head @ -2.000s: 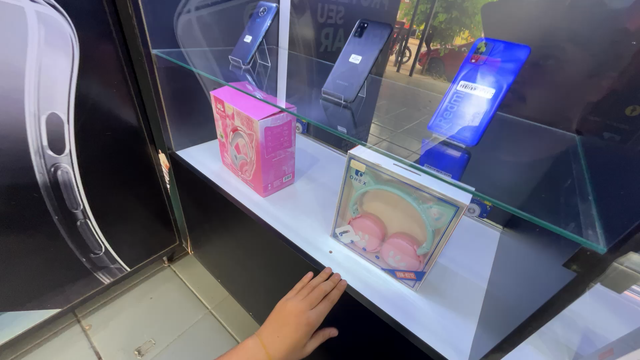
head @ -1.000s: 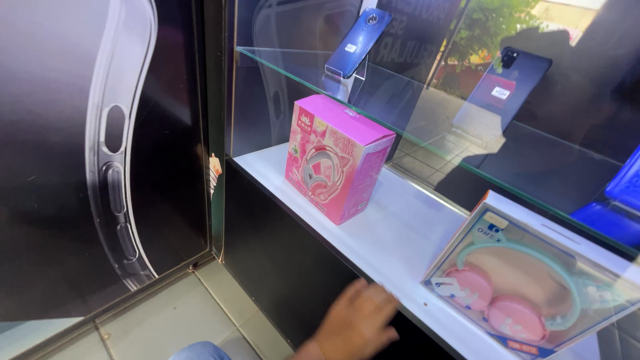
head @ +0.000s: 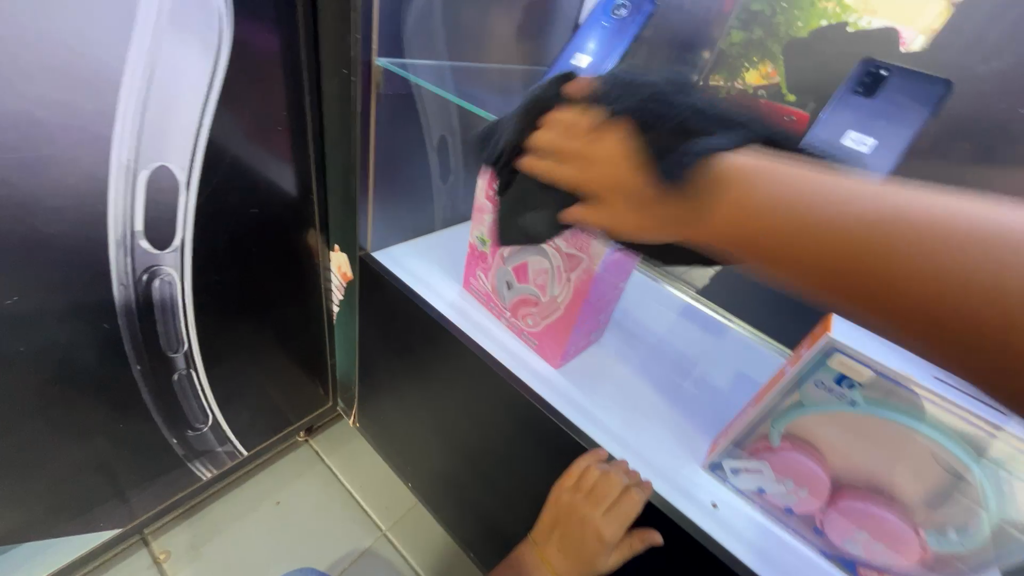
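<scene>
My right hand [head: 600, 164], blurred, presses on a black cloth [head: 532, 208] above a glass shelf, over the top of a pink headphone box [head: 532, 300]. The cloth hides part of the shelf and the box's upper part. My left hand [head: 596, 512] rests with its fingertips on the front edge of the white display base [head: 664, 392]. To the right stands a clear-fronted box with pink and mint headphones [head: 848, 488], beneath my right forearm.
A blue smartphone [head: 604, 36] stands behind the cloth, and a dark smartphone [head: 880, 116] is farther right. The glass shelf's edge [head: 436, 88] runs above the base. A large phone poster panel [head: 160, 240] borders the left side; tiled floor [head: 264, 512] lies below.
My right hand has come into view with the black cloth. The left hand remains near the base's front edge. The view has shifted left and closer to the pink box.
</scene>
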